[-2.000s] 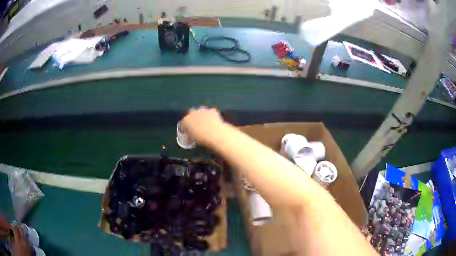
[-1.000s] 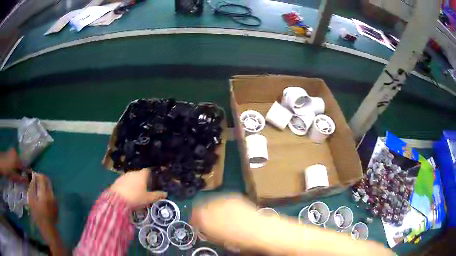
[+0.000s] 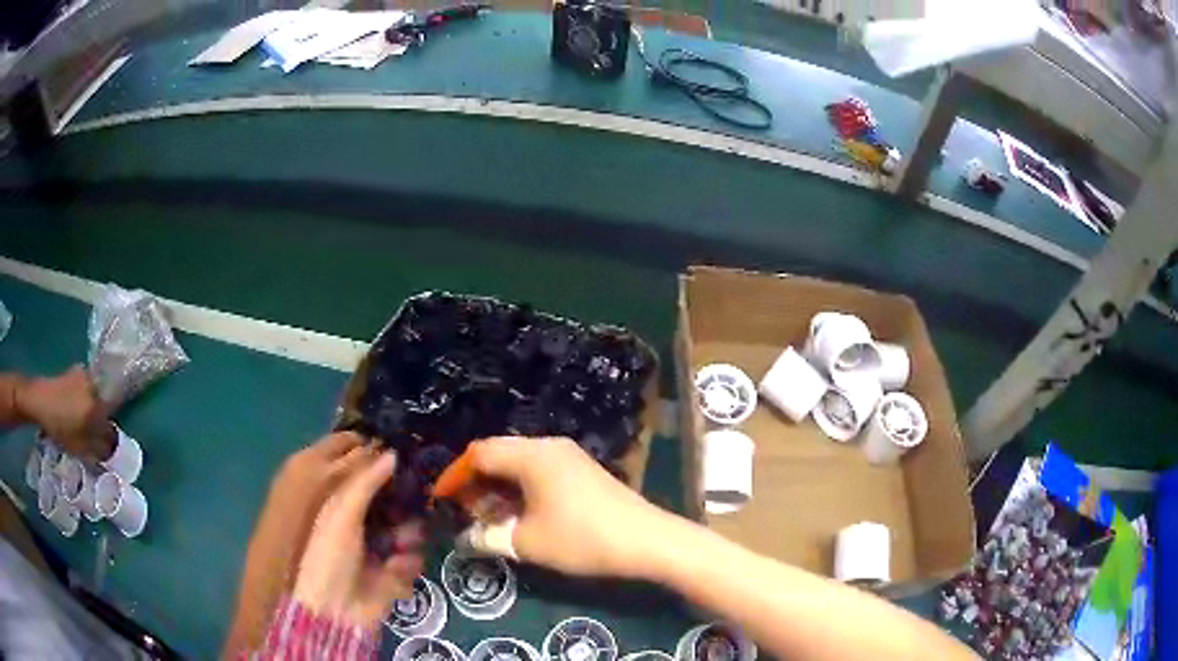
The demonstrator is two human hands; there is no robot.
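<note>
My left hand (image 3: pixel 355 529), in a pink checked sleeve, is at the front left corner of the shallow tray (image 3: pixel 638 452) of black parts (image 3: pixel 504 375). Its fingers are curled by a dark blurred patch; whether it holds a part is unclear. My right hand (image 3: pixel 556 504) is closed on an orange-handled tool (image 3: pixel 455 475) at the tray's front edge; the tip is hidden. A whitish thing shows under its fingers, too blurred to name. White round housings (image 3: pixel 479 584) stand on the green bench just below my hands, some cut off by the bottom edge.
A cardboard box (image 3: pixel 827 497) with loose white housings is right of the tray. Motors (image 3: pixel 1021 581) lie on printed sheets far right, near a pale post (image 3: pixel 1072 329). Another person's hand (image 3: pixel 65 411) is at left, by cups and a clear bag (image 3: pixel 133 346). Another bare forearm (image 3: pixel 274 542) adjoins my left hand.
My right hand first reached over the belt, then came back, and now holds the orange-handled tool beside my left hand. The view has shifted, and a bare forearm now shows beside my left hand.
</note>
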